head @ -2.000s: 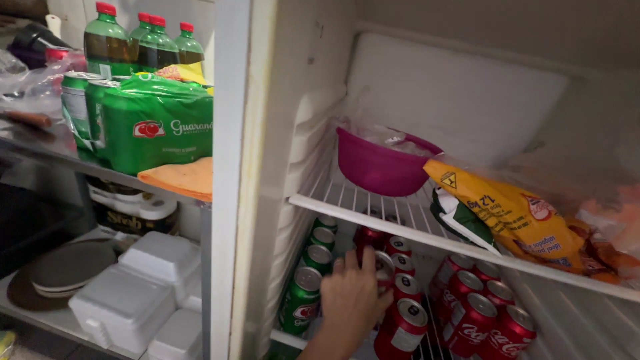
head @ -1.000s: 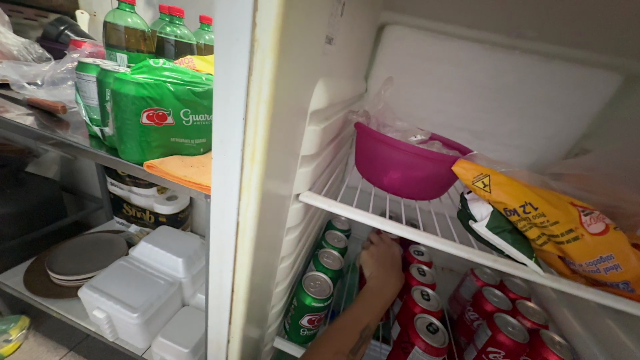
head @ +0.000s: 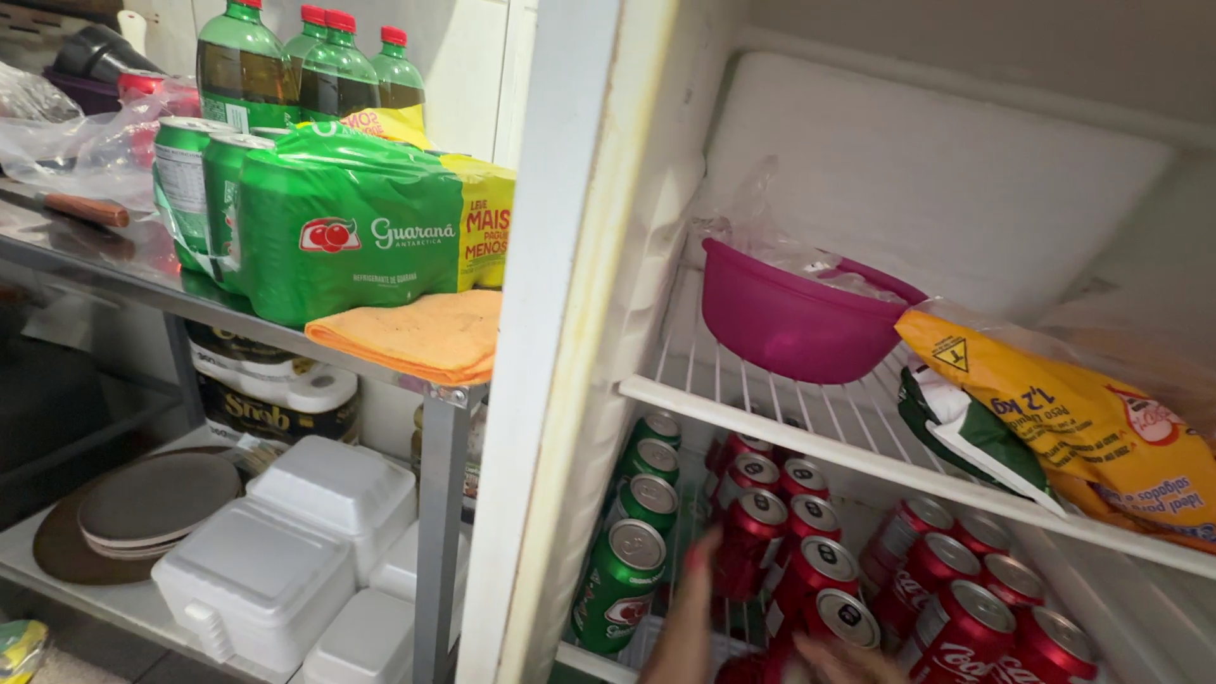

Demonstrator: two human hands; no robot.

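My left hand [head: 689, 613], blurred, reaches up from the bottom edge between the row of green Guaraná cans [head: 636, 546] and the red soda cans [head: 755, 513]. Its fingertips are close beside a front red can; whether they touch it is unclear. My right hand [head: 845, 662], also blurred and mostly cut off by the bottom edge, is at the lower front of a red can [head: 845, 617]. Blurred red shows low down between the hands, and I cannot tell whether either hand grips it. More Coca-Cola cans [head: 964, 632] stand to the right.
Above the cans, a wire shelf [head: 807, 432] holds a magenta bowl [head: 807, 318] and a yellow food bag [head: 1073, 418]. The refrigerator's side edge [head: 560, 313] divides it from a metal table with a green can pack [head: 351, 228], an orange cloth [head: 413, 332] and bottles. White foam boxes [head: 256, 579] sit below.
My left hand has drawn back down and toward the front from among the cans. My right hand has come into view at the bottom. Red cans that the left hand and arm covered now show.
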